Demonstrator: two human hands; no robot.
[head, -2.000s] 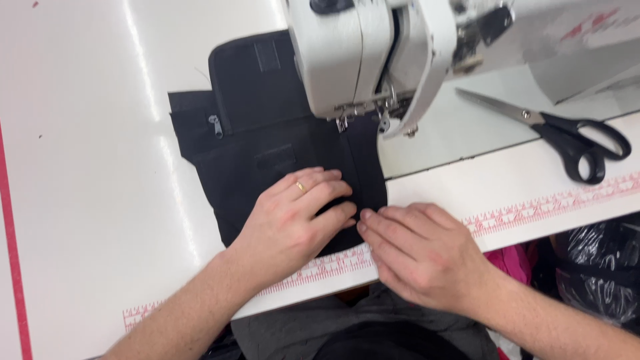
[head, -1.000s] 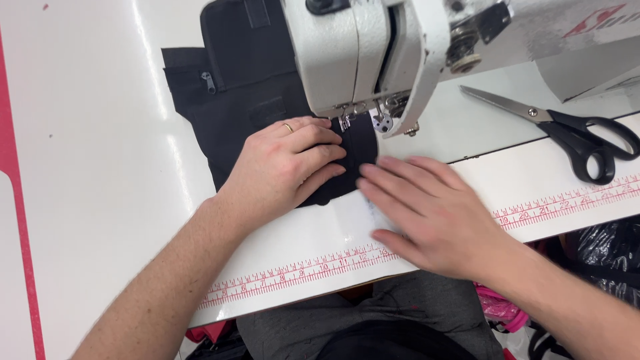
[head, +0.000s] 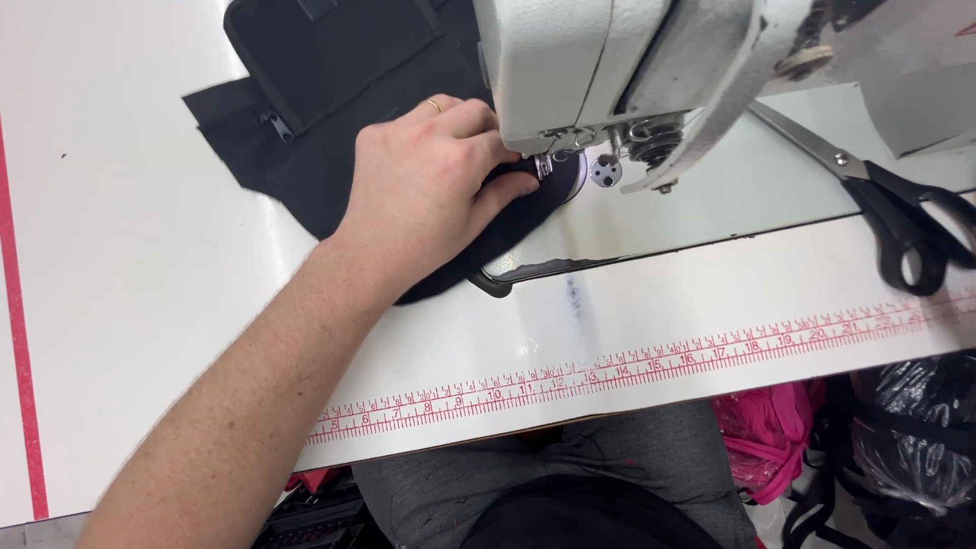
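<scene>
Black fabric (head: 305,179) with a sewn-on panel and a zipper pull (head: 276,127) lies on the white table, its right edge under the head of a sewing machine (head: 549,69). Resting on this fabric, my left hand (head: 435,168) wears a ring and has thumb and fingers close beside the presser foot (head: 544,166). The thumb and fingers are apart, and the fingertips are partly hidden by the machine head; whether they pinch the cloth does not show. My right hand is out of view.
Black-handled scissors (head: 869,179) lie to the right of the machine, blades partly spread. A red printed ruler scale (head: 595,374) runs along the table's front edge. Below the table are a pink bundle (head: 766,435) and a plastic-wrapped dark bundle (head: 915,427).
My right hand has left the fabric's near edge and gone out of view. The fabric has turned under the machine, with my left hand still on it.
</scene>
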